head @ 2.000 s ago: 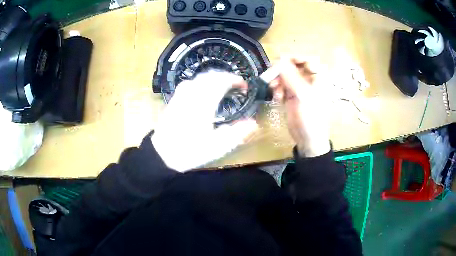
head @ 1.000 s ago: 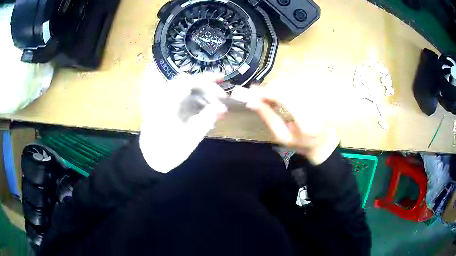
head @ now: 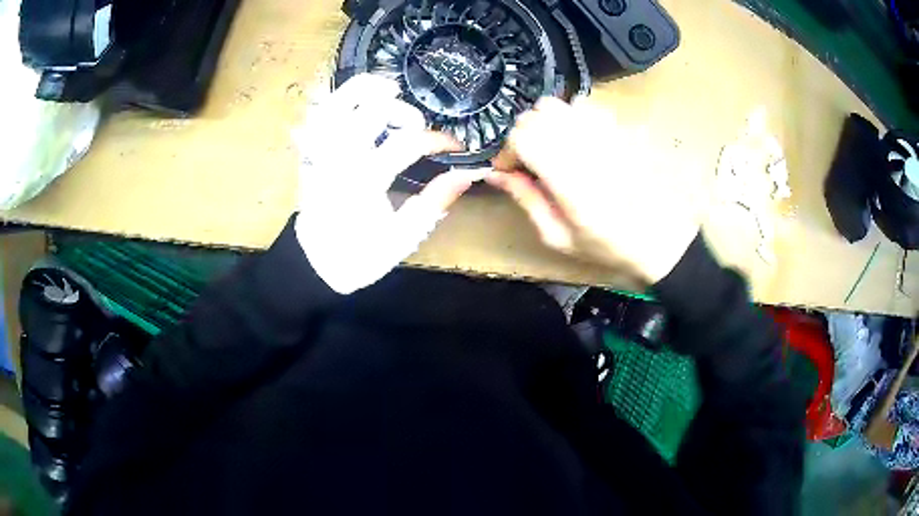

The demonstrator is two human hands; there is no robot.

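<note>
A black desk fan head (head: 453,71) lies face up at the top centre, its slotted grille and centre label showing, joined to a black base (head: 630,35). My left hand (head: 353,191), overexposed and white, is at the head's near left rim. A small dark piece (head: 428,173) shows between its thumb and fingers. My right hand (head: 605,186) is bent over the near right rim. The fingertips of both hands meet at the near rim, by a thin pale strip. Whether my right fingertips grip anything is hidden by glare.
The tan bench (head: 242,191) holds another black fan unit (head: 66,40) and a whitish bag (head: 45,141) at left. Small white pieces (head: 756,171) and a fan (head: 897,166) lie at right. Green mesh (head: 650,388) and a red stool (head: 811,363) are below.
The grille turned into fuller view two seconds ago to one second ago. Since then both hands have come together at the near rim, with the dark piece moved up to it.
</note>
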